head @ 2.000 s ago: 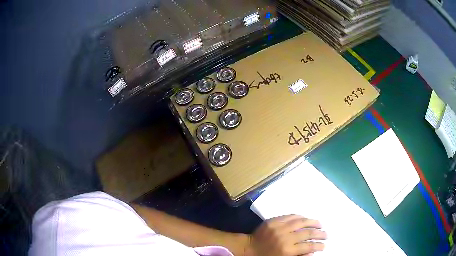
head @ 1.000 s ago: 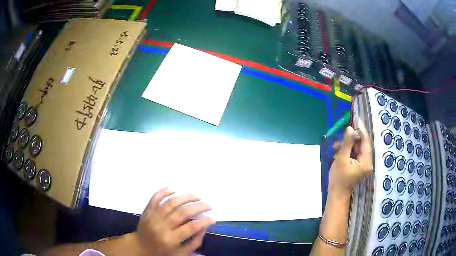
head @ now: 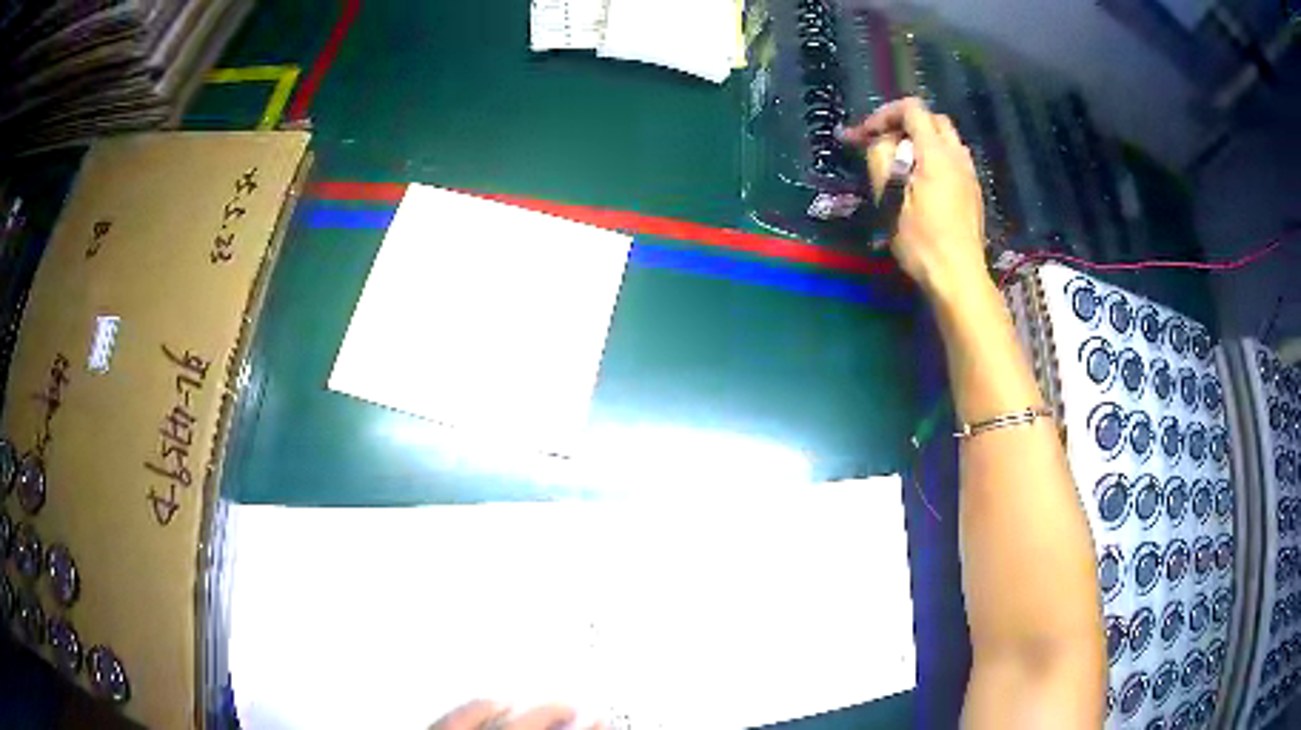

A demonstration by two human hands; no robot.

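Observation:
A long white record sheet (head: 571, 599) lies across the lower part of the head view, its surface glaring white. My left hand (head: 507, 716) is cut off by the bottom edge; only fingers show, resting on the sheet. My right hand (head: 937, 193) is at the near end of the clear plastic tray (head: 778, 178), index finger at the row of dark parts (head: 822, 107). A small pale thing (head: 903, 157) shows between its fingers, possibly the end of a pen. A smaller white sheet (head: 485, 307) lies above the long one.
A brown carton (head: 157, 328) with black writing and ringed discs stands at left, stacked brown sheets (head: 121, 64) behind it. Foam trays (head: 1156, 456) of ringed discs stand at right. A thin red wire (head: 1141, 267) runs above them. Note papers (head: 642, 32) lie at the far side.
The view has swung from the carton toward the bench and foam trays. My right hand has moved from beside the foam tray out to the clear tray. My left hand now shows only at the bottom edge.

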